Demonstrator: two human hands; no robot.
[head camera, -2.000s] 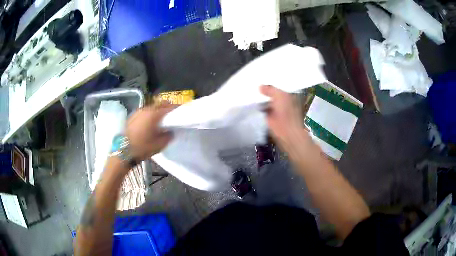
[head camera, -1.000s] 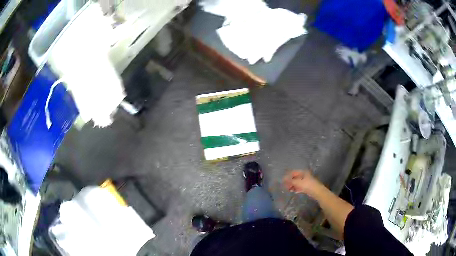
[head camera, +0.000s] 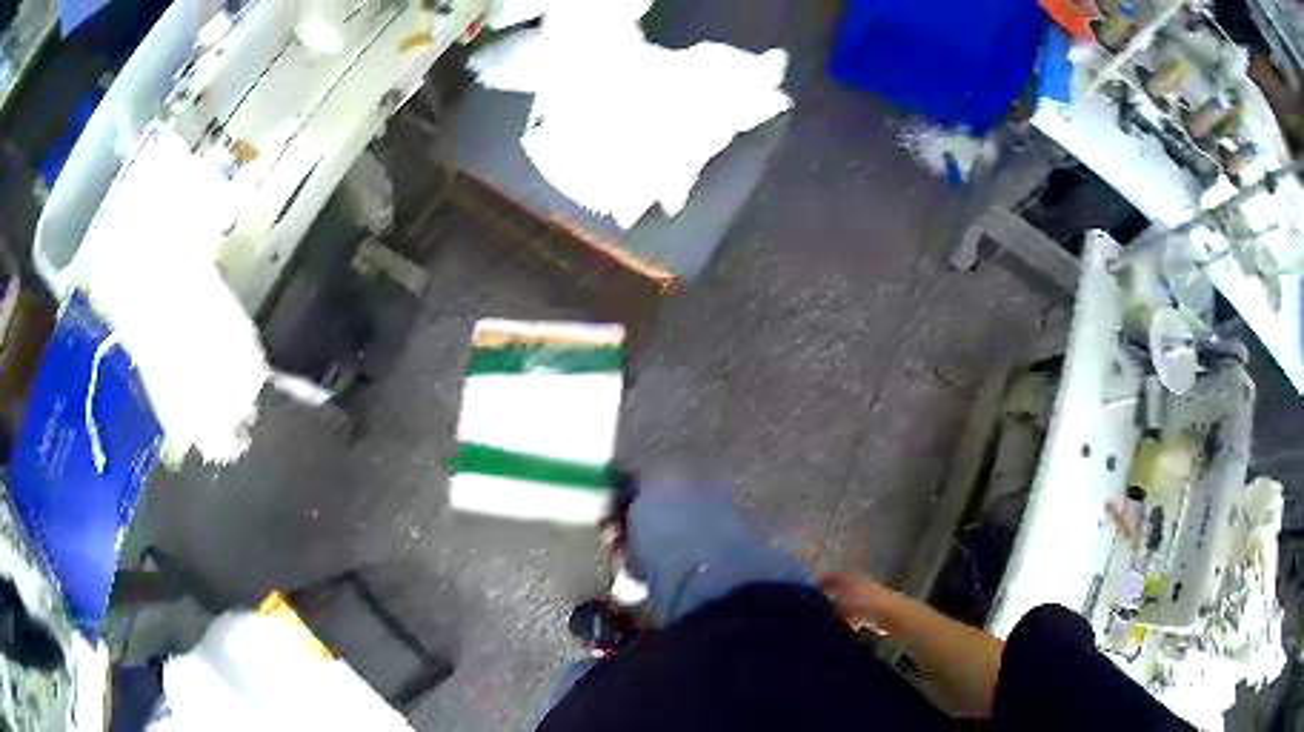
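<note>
My right hand (head camera: 855, 598) is low beside my hip, blurred and small; nothing shows in it, but its fingers are unclear. My left hand is not in view. The stool with a green-and-white striped top (head camera: 538, 422) stands on the floor just in front of my legs. White garment pieces (head camera: 644, 115) lie heaped on the dark grey side table (head camera: 501, 143) ahead. More white pieces (head camera: 179, 300) hang over the machine table's edge at the left. A white piece (head camera: 272, 672) lies at the lower left.
The side table's brown edge juts toward the stool. A blue sheet (head camera: 86, 443) with a white strip is at the left. A blue bin (head camera: 937, 57) stands ahead on the floor. A white machine table (head camera: 1065, 458) and metal legs (head camera: 1018, 243) stand at the right.
The white piece held in both hands at first is out of them. The view has swung right toward the striped stool and side table. My right hand has dropped nearer my hip.
</note>
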